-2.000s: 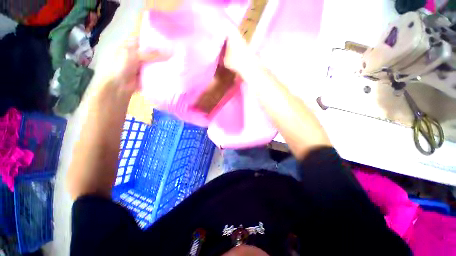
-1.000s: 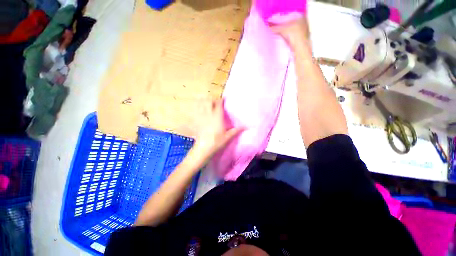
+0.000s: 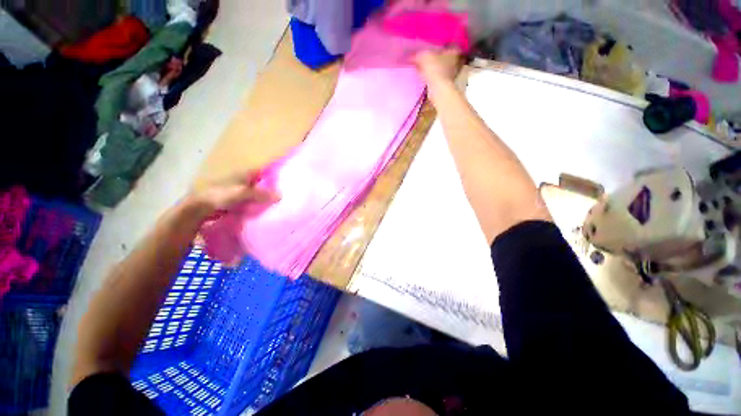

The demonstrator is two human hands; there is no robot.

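A long layered stack of pink garment panels (image 3: pixel 325 154) lies slantwise over the brown board (image 3: pixel 268 106), pale pink on top with hot pink at its far end. My left hand (image 3: pixel 231 199) is at the near left end of the stack, with its fingers on the fabric edge; the hand is slightly blurred. My right hand (image 3: pixel 441 67) grips the far end by the hot pink fabric. The near end of the stack reaches over the rim of a blue basket.
The blue slatted basket (image 3: pixel 244 325) stands below the board. The white table (image 3: pixel 455 195) is to the right, with the sewing machine (image 3: pixel 650 211) and shears (image 3: pixel 689 325). Fabric heaps (image 3: pixel 126 154) lie on the floor at left; dark green spools (image 3: pixel 669 112) are at upper right.
The panel stack has moved left from the board's right side across the board. My left hand has moved left with its near end, and my right hand holds the far end farther left.
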